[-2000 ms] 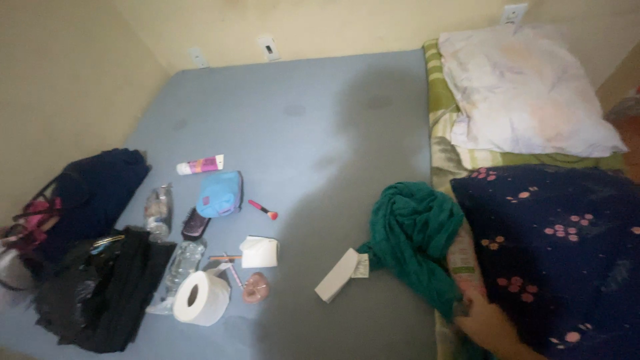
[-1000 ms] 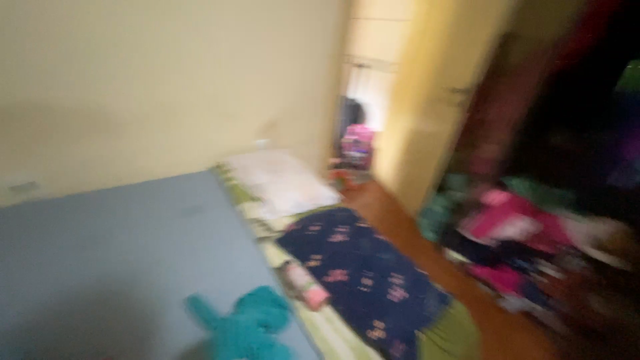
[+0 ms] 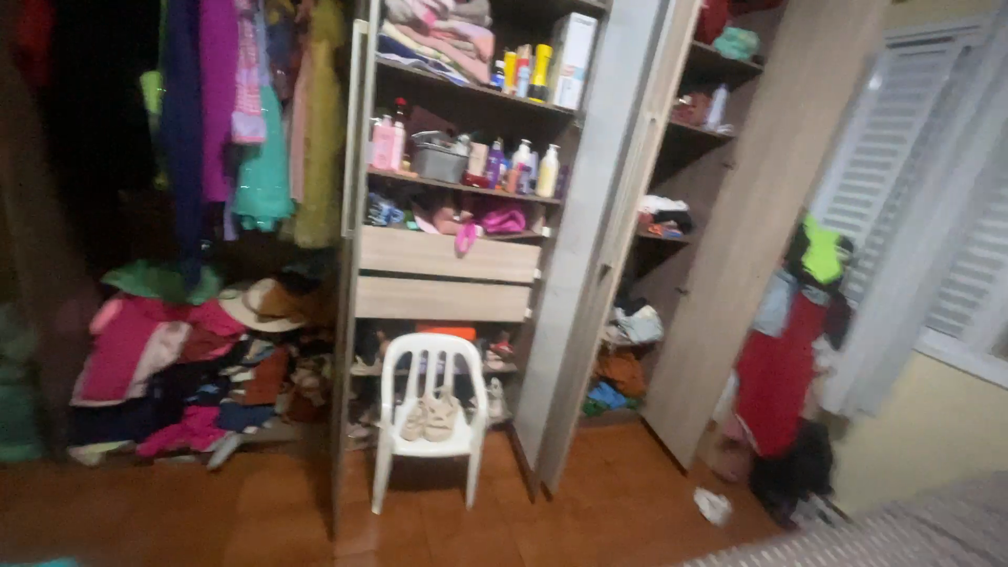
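Note:
Neither my left hand nor my right hand shows in the head view. In front stands a wardrobe with its doors swung wide. Pump and squeeze bottles [image 3: 520,165] line a middle shelf beside a grey basket [image 3: 439,160]. Folded cloths [image 3: 441,39] and a white box [image 3: 572,61] sit on the shelf above. A magenta cloth item [image 3: 502,219] lies over two drawers [image 3: 445,298]. Dresses [image 3: 264,161] hang at the left above a heap of clothes [image 3: 157,354] and a brimmed hat [image 3: 264,303].
A white plastic chair [image 3: 431,346] holding a pair of beige shoes [image 3: 431,415] stands before the drawers. Wardrobe doors [image 3: 594,260] jut out over the tiled floor [image 3: 299,504]. A crumpled white item [image 3: 713,506] lies on the floor at right, near hanging clothes [image 3: 776,370] and a shuttered window [image 3: 898,165].
The view has swung far right, from the bed to the wardrobe. Two seconds ago a hand was at a pink bottle; one second ago that bottle lay on the bed with no hand on it.

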